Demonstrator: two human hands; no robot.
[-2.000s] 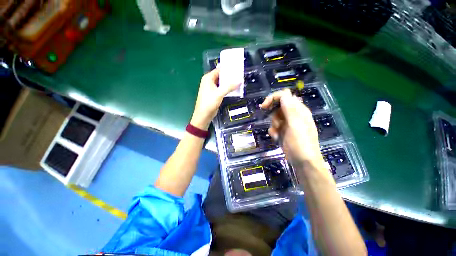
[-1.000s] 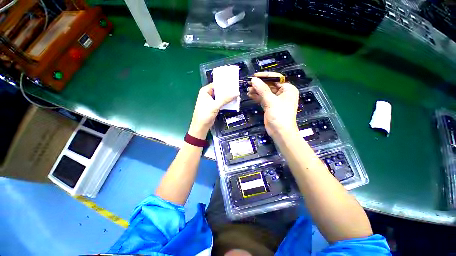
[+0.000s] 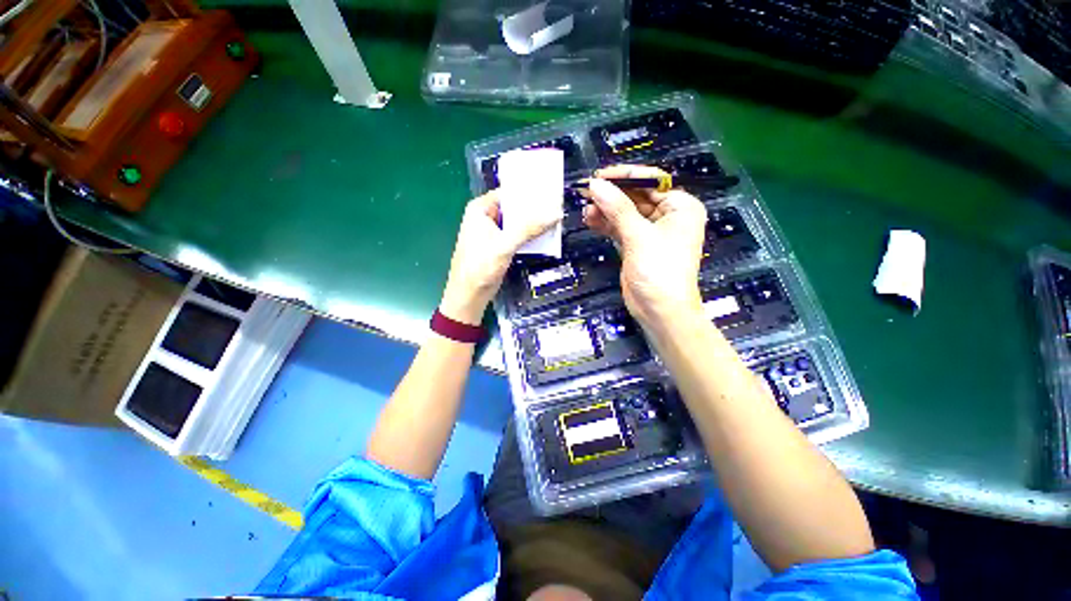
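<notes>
My left hand (image 3: 484,252) holds a flat white adhesive sheet (image 3: 532,197) over the upper left of the blister tray. My right hand (image 3: 653,241) grips dark tweezers with a yellow-gold section (image 3: 644,182); their tips point left, at the sheet's right edge. Whether a small piece is at the tips cannot be told. The clear blister tray (image 3: 540,493) lies below both hands, its near end over the bench edge. It holds black housings (image 3: 646,437) with pale rectangles, some outlined in yellow. My hands and right forearm hide some of them.
A curled white sheet (image 3: 902,268) lies right on the green bench (image 3: 411,247). An empty clear tray (image 3: 470,59) with another curled sheet (image 3: 538,26) is at the back. An orange-brown fixture (image 3: 147,117) and metal post (image 3: 335,53) stand left. Another tray (image 3: 1051,364) is at far right.
Two seconds ago my right hand was lower and right, over the tray, away from the sheet. It has moved up and left to the sheet's edge. Over the last second both hands have hardly moved.
</notes>
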